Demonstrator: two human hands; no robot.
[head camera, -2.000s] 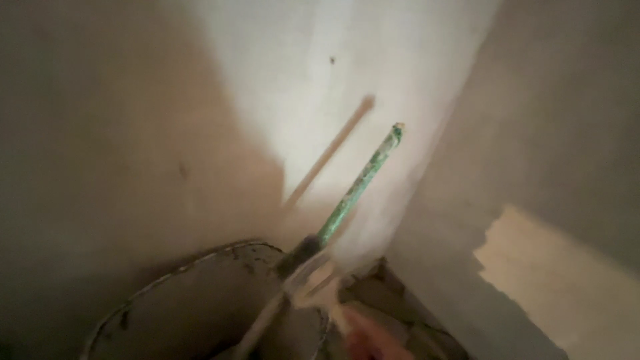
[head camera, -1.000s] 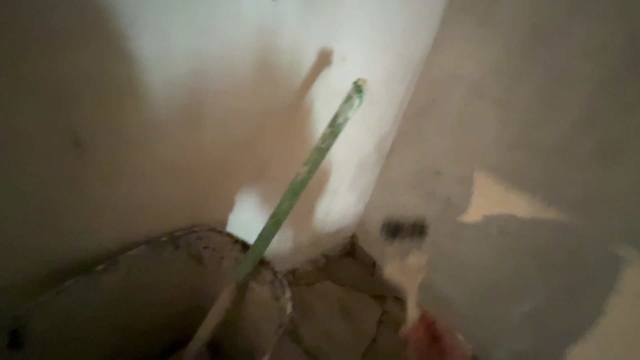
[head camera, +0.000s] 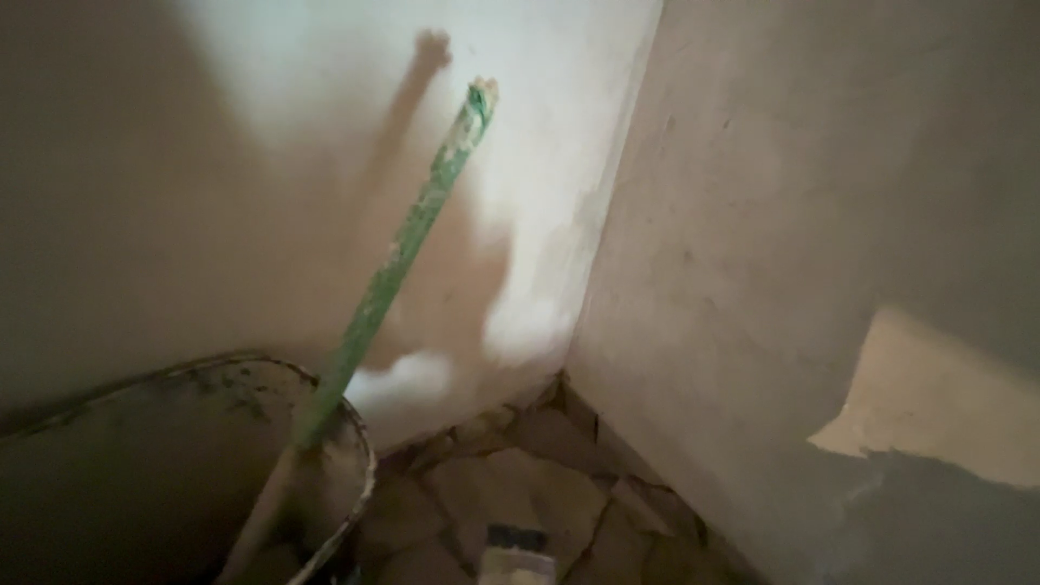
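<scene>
At the bottom centre a flat paintbrush (head camera: 518, 556) with dark bristles and a pale body pokes into view, bristles up; whatever holds it is below the frame. Neither my left hand nor my right hand shows. A stick with a green, paint-spattered upper part (head camera: 398, 252) leans out of a large bucket (head camera: 367, 479) at the lower left. The stick's lower part is pale, and its foot is hidden in the dark bucket. The bucket's rim is crusted with dried material.
Two walls meet in a corner, the left wall (head camera: 544, 154) partly lit brightly and the right wall (head camera: 731, 244) mostly in shade, with a pale lit patch (head camera: 934, 398). Irregular stone paving (head camera: 520, 487) covers the floor. The stick casts a shadow on the left wall.
The brush has moved from beside the stick, over to the right wall, then down to the bottom centre. The hand that held it is out of view.
</scene>
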